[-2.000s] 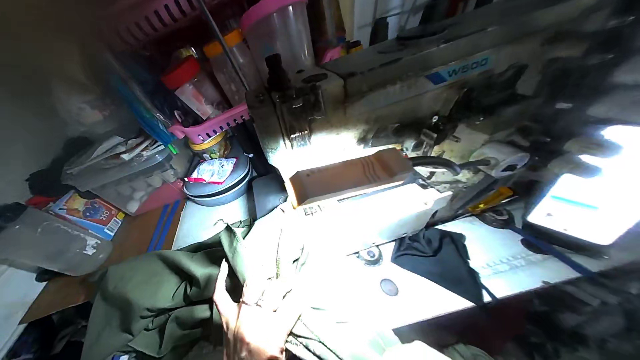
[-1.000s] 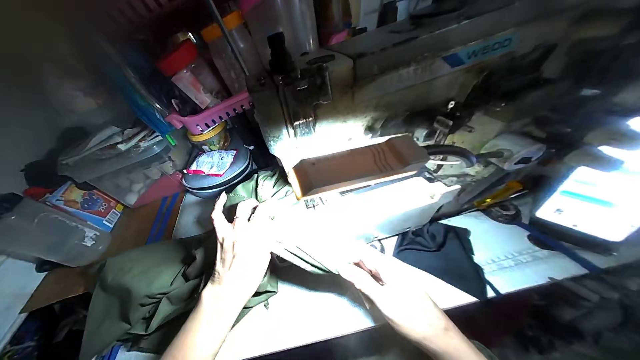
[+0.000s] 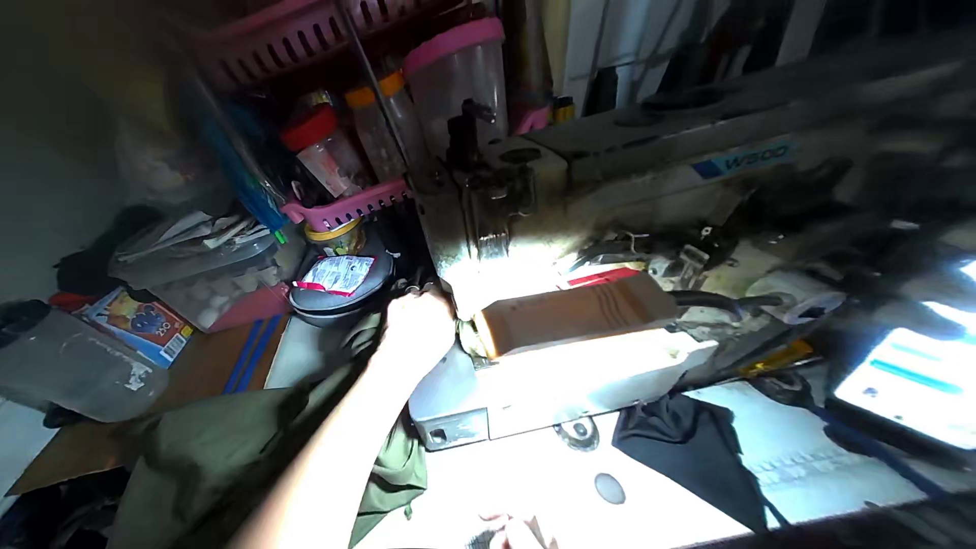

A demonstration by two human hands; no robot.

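Observation:
My left hand is at the left end of the sewing machine bed, by the needle area, with its fingers curled against the olive-green fabric; glare and the hand hide what its fingers hold. The fabric spreads from there to the lower left, under my forearm. My right hand shows only as fingertips at the bottom edge, over the brightly lit white table; a small greyish thing is beside them, too unclear to name. The industrial sewing machine spans the upper right, with a brown cover on its white bed.
A black cloth lies right of the machine bed, near a lit phone. At the left are a grey round case, a clear plastic box and a plastic container. Jars and a pink basket stand behind.
My left hand has moved up to the machine's needle end, and the green fabric reaches there with it. My right hand has drawn back toward the bottom edge, away from the fabric.

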